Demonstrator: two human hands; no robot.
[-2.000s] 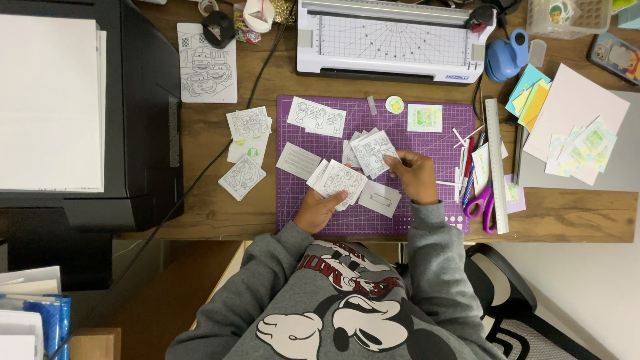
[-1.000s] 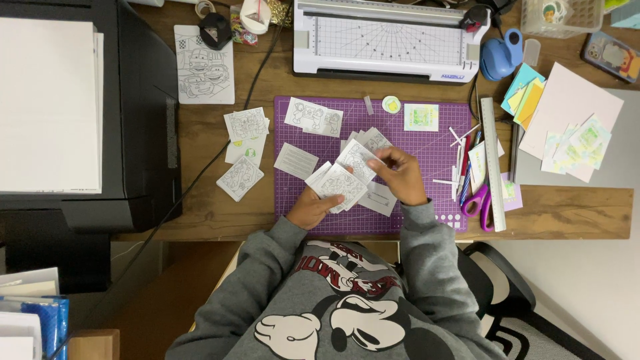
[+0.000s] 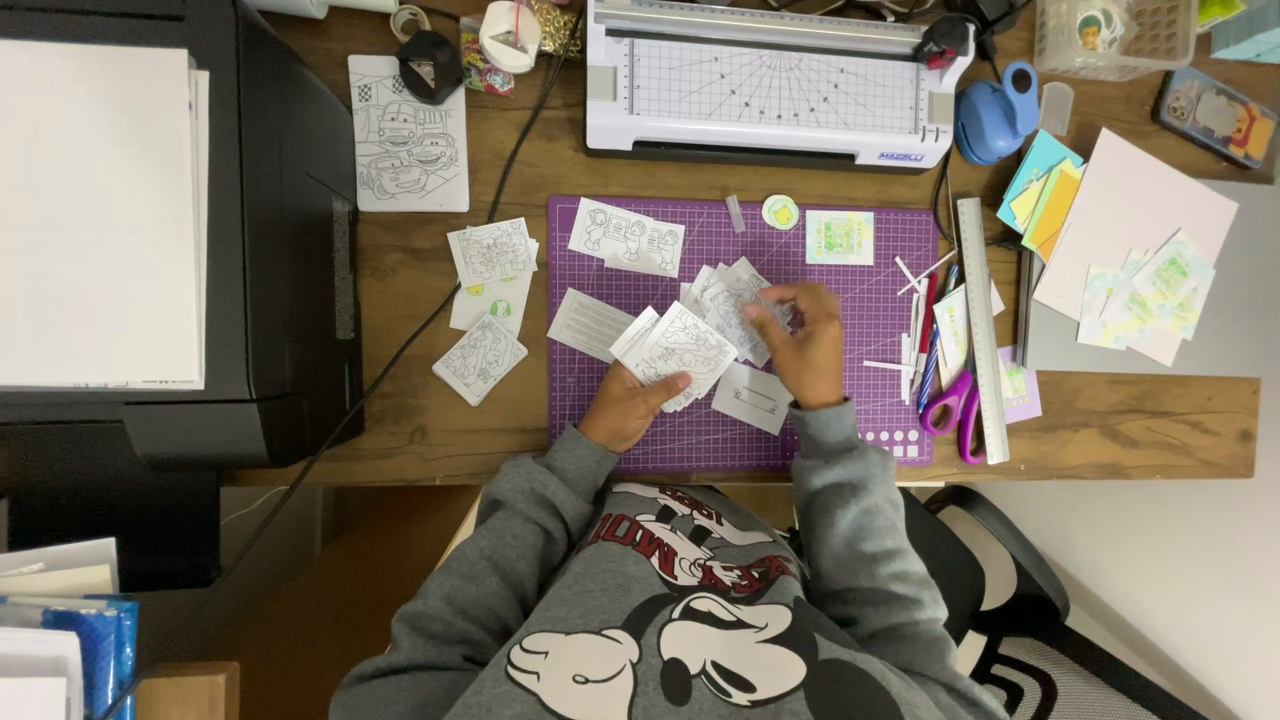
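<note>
My left hand (image 3: 628, 408) holds a fanned stack of small line-drawing cards (image 3: 688, 350) over the purple cutting mat (image 3: 850, 400). Just right of it, my right hand (image 3: 808, 340) has its thumb and forefinger apart above a loose pile of similar cards (image 3: 728, 295); whether a fingertip touches the pile I cannot tell. A card with printed lines (image 3: 588, 324) lies left of the held stack, and another printed card (image 3: 752, 396) lies below the pile. Two cards with drawn figures (image 3: 628, 238) overlap at the mat's upper left. A green-and-yellow card (image 3: 840, 238) lies at the upper right.
A paper trimmer (image 3: 760, 150) stands behind the mat, and a black printer (image 3: 290, 300) at the left. More drawing cards (image 3: 480, 358) lie beside a black cable. A ruler (image 3: 982, 330), purple-handled scissors (image 3: 955, 412) and pens are on the right, near a blue paper punch (image 3: 995, 115).
My right hand has moved right from the held stack to the loose pile, and its thumb and forefinger have parted. My left hand still holds its cards.
</note>
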